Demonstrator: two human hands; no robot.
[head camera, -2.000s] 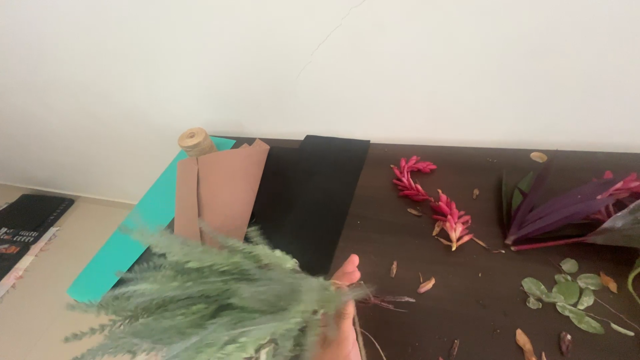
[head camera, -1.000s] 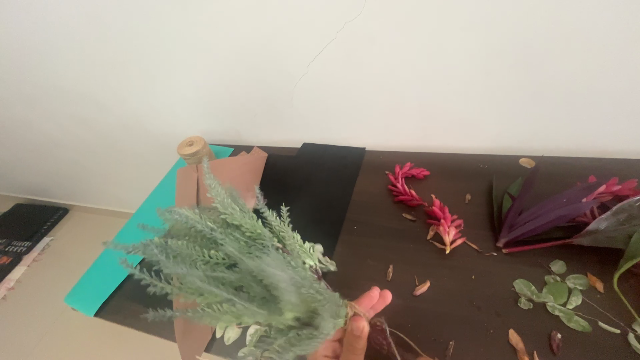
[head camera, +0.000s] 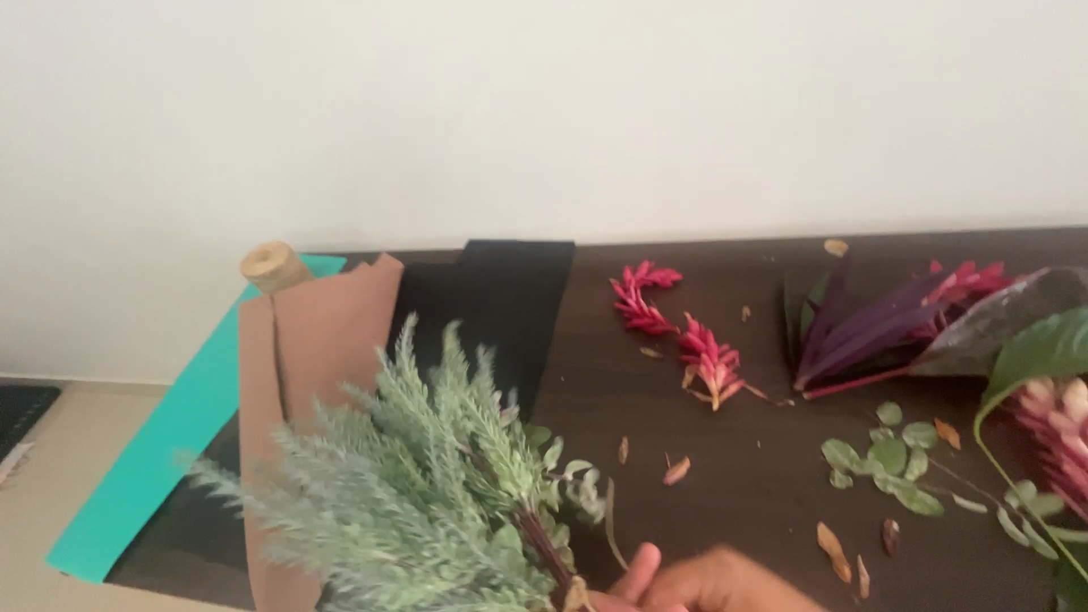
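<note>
A bunch of grey-green foliage (head camera: 408, 484) points up and left, its dark stems gathered at the bottom edge with a tie around them. Fingers of my left hand (head camera: 629, 586) close around these stems; the rest of that hand is out of frame. Close against them on the right is my right hand (head camera: 731, 582), with bent fingers, partly cut off by the lower edge; whether it pinches anything cannot be told. A thin loose strand (head camera: 612, 527) curves up beside the stems.
Brown paper (head camera: 327, 340), black sheet (head camera: 510, 314), teal sheet (head camera: 161, 433) and a twine spool (head camera: 276, 266) lie at left. Red flowers (head camera: 710, 361), leafy sprigs (head camera: 888, 459), purple leaves (head camera: 875, 327) and dry petals are on the dark table (head camera: 765, 510) by the wall.
The foliage bunch has turned, its tips now pointing more upward. My right hand has come into view beside the stems.
</note>
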